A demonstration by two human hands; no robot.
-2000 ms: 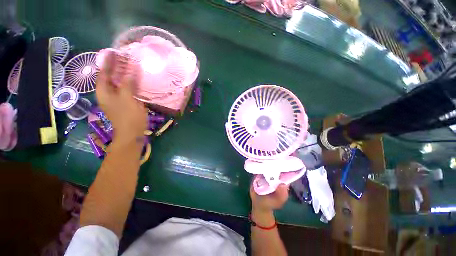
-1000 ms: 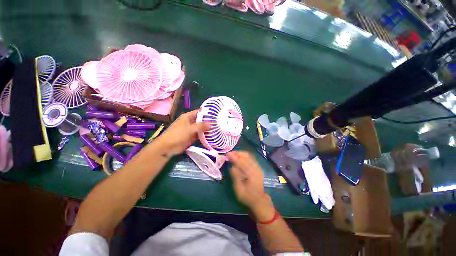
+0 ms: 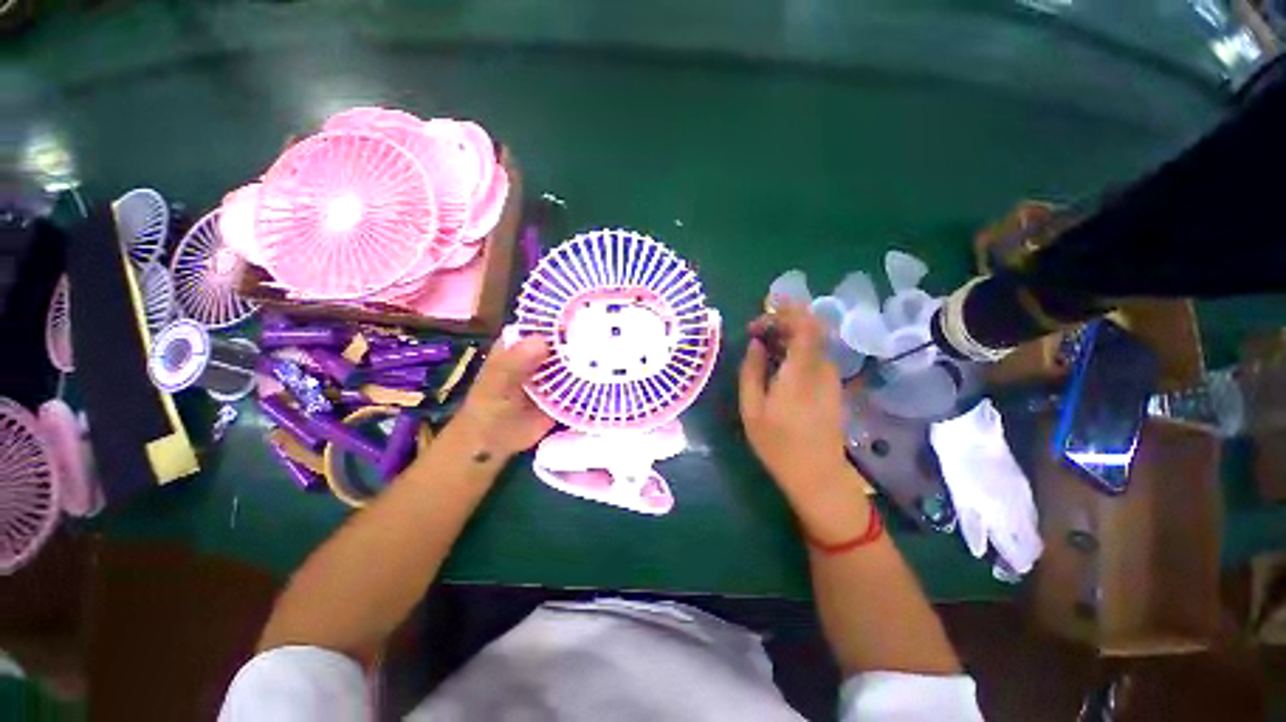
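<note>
A pink fan housing [image 3: 616, 332] with radial slots faces up in front of me, its round centre bright with small dark holes. Its pink clip base [image 3: 609, 468] lies below it, towards me. My left hand [image 3: 511, 398] grips the housing's left edge. My right hand [image 3: 798, 402] is to the right of the housing, apart from it, fingers bent together beside the translucent fan blades [image 3: 891, 327]. A small dark thing shows at its fingertips; I cannot tell what it is.
Pink grilles [image 3: 346, 212] fill a cardboard tray at left, with purple cells [image 3: 370, 449] and a tape roll below. A black padded bar [image 3: 120, 353] stands further left. At right are a white glove [image 3: 986, 487], a phone [image 3: 1104, 409], a cardboard box [image 3: 1149, 550] and a thick black arm [image 3: 1156, 212].
The housing has turned from tilted to facing up, showing its slotted back and centre. My right hand has moved from beside the clip to the right, near the blades.
</note>
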